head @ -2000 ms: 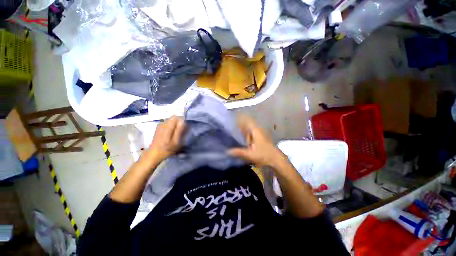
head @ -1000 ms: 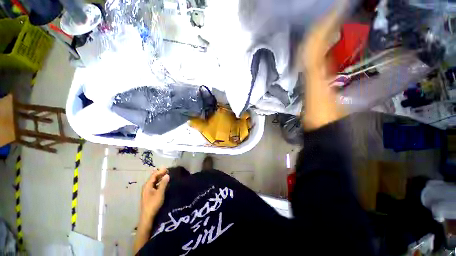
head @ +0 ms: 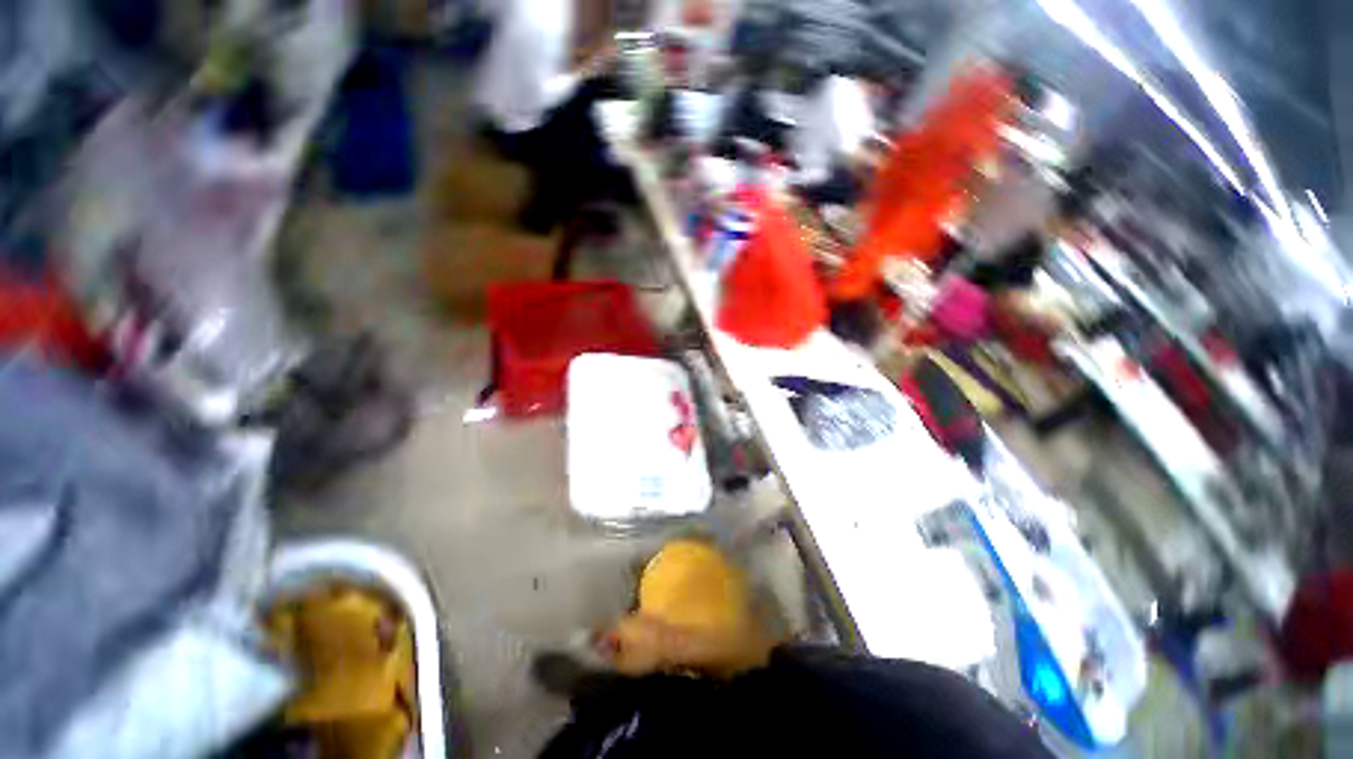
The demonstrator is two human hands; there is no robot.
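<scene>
The view is strongly blurred. What looks like my right hand is low in the middle, beside my black sleeve and over the near edge of an orange-yellow stool seat. Its fingers are too blurred to tell whether it holds anything. My left hand is not in view. A large heap of grey cloth with paler pieces fills the left side. Below it, the rounded end of the white plastic tub holds mustard-yellow pieces.
A white lidded box with a red mark stands beside a red crate. A long white-covered table runs diagonally on the right, bearing red cloth, a dark plastic-wrapped item and a blue-and-clear bag. A blue crate-like shape is behind.
The view has swung right, so the tub and grey cloth now lie at the left. My right arm has come down from the cloth heap. My left hand has left view.
</scene>
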